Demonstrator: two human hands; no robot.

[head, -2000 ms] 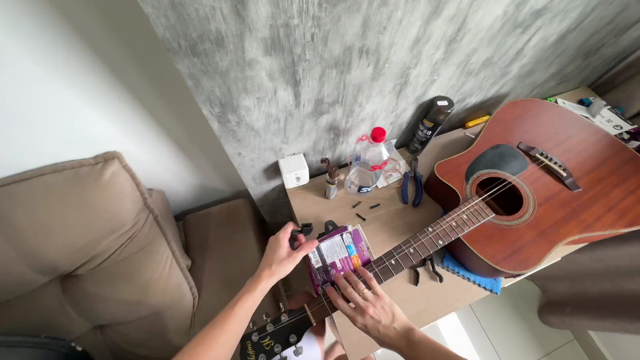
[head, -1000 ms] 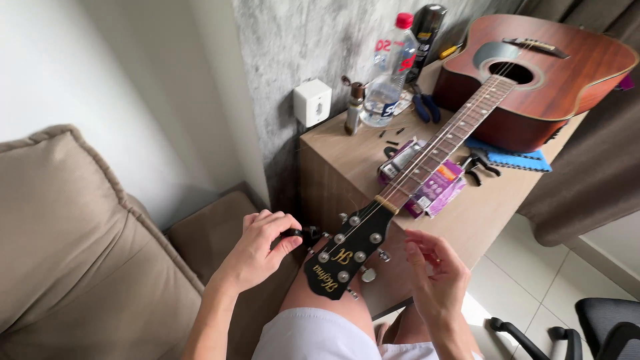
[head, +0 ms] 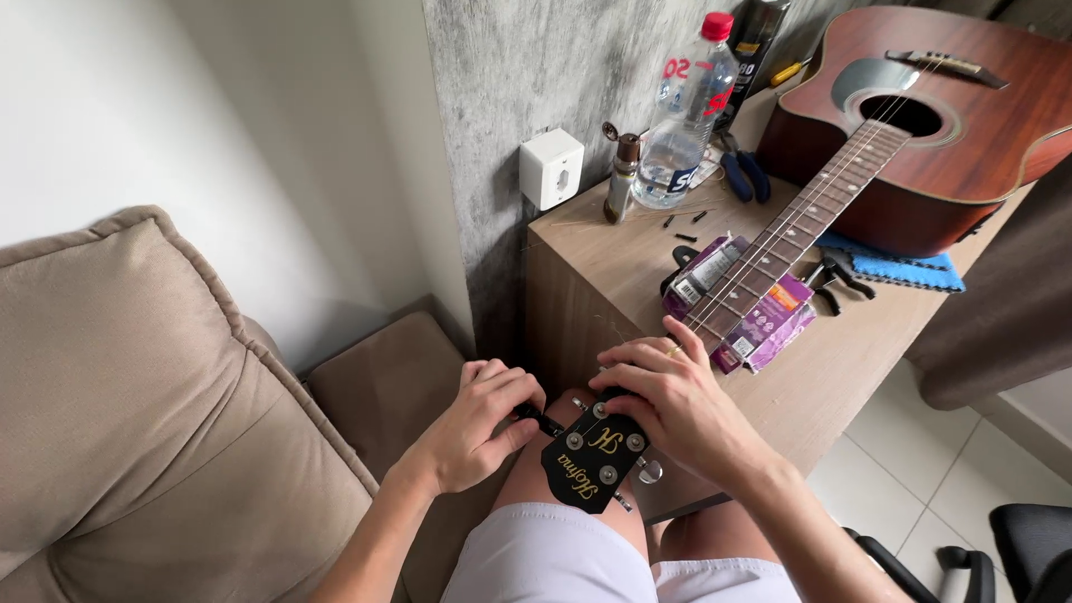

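Note:
An acoustic guitar (head: 846, 180) lies face up, its body on the desk and its black headstock (head: 590, 469) over my thighs. Several strings run along the neck. My left hand (head: 481, 423) grips a black string winder (head: 538, 417), whose end meets a tuning peg at the headstock's left edge. My right hand (head: 670, 394) lies over the nut end of the neck, thumb and fingers around the strings there; whether it pinches one is hidden. Under the neck, a purple printed carton (head: 766, 322) rests on the desk.
On the wooden desk (head: 586, 260) stand a plastic bottle (head: 682, 126), a small brown-capped bottle (head: 621, 180) and a black spray can (head: 754, 50). Blue-handled pliers (head: 744, 172), black-handled pliers (head: 831, 280), bridge pins (head: 685, 238) and a blue cloth (head: 909, 270) lie around. A sofa (head: 151, 402) is at left.
My right hand has moved from beside the headstock onto the nut end of the neck. My left hand has stayed by the pegs since one second ago. The view has shifted toward the headstock.

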